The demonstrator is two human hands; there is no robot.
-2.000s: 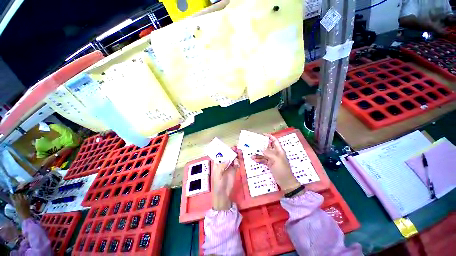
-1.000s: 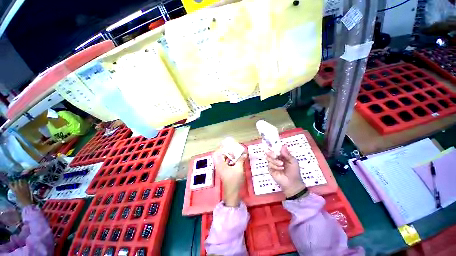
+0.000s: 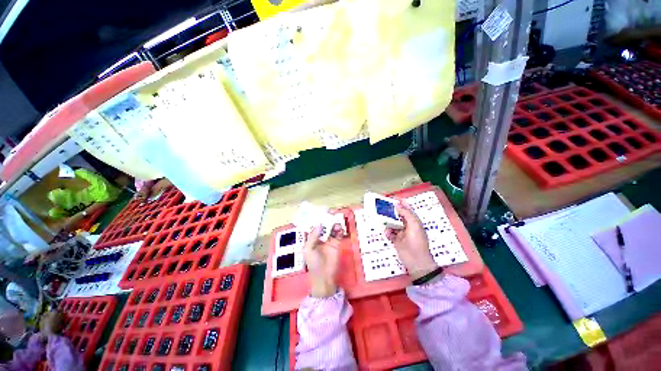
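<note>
My left hand (image 3: 322,253) holds a white unit (image 3: 310,215), overexposed, its face not readable, above the white-unit tray (image 3: 291,296). My right hand (image 3: 410,243) holds another white unit (image 3: 384,209) with a dark blue window facing up, above the same tray's right bay. The tray's left bay holds white units with dark windows (image 3: 288,253). Its right bays hold rows of white units with small dark marks (image 3: 443,235). A red tray with large open pockets (image 3: 377,330) lies underneath, partly hidden by my forearms.
Pocket trays with dark units stand at left (image 3: 174,311) and at right beyond the metal post (image 3: 493,123). Record sheets (image 3: 572,253), pink paper (image 3: 643,235), a pen (image 3: 623,257) and a yellow tag (image 3: 589,332) lie right. Yellowish sheets hang above. Another person's hand shows lower left.
The right-hand unit has turned from its blank or edge side to show a dark blue window. The left-hand unit has moved left and tilted. Both hands still hold their units.
</note>
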